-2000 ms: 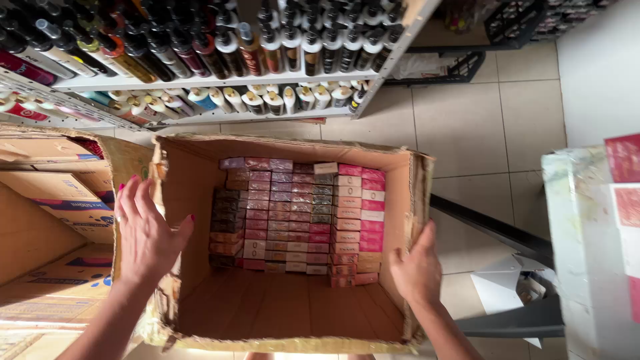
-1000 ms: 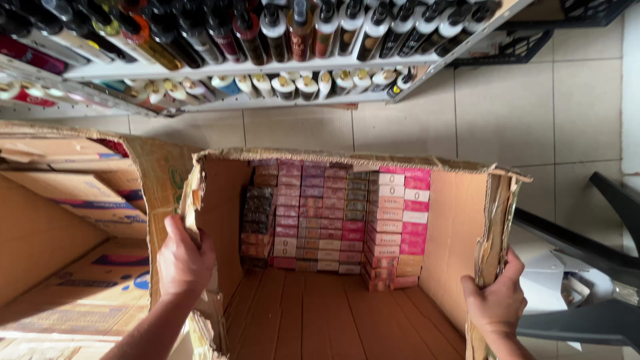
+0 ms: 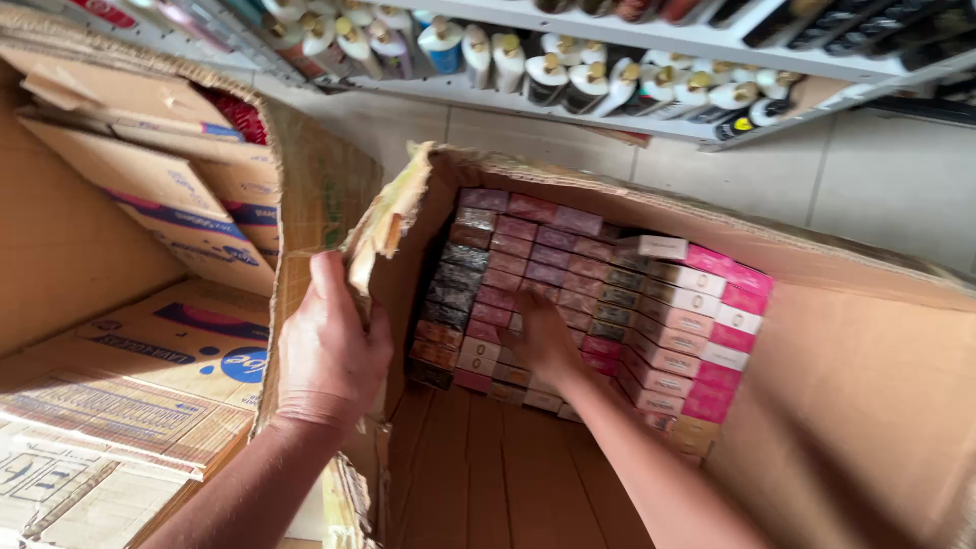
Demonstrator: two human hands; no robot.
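A large cardboard box (image 3: 862, 343) with torn edges holds rows of stacked small product boxes (image 3: 579, 282) in pink, purple, white, dark and orange tones. My left hand (image 3: 328, 351) is closed around the frayed left edge of this box. Inside, my right hand (image 3: 541, 339) reaches down onto the middle of the stacks, its fingertips at pink and white small boxes. Whether it grips one of them cannot be seen. One pale small box (image 3: 662, 246) lies on top near the upper end of the right-hand stacks.
Against the left side stands another open cardboard box (image 3: 313, 175) with flattened printed cartons (image 3: 152, 206) in it. Beyond both, a white metal shelf (image 3: 762, 53) carries rows of bottles (image 3: 545, 76) with pale caps. Floor tiles (image 3: 732, 171) show between shelf and box.
My right hand has let go of the box's right edge and moved inside onto the stacks. My left hand still holds the left edge. The view has moved closer.
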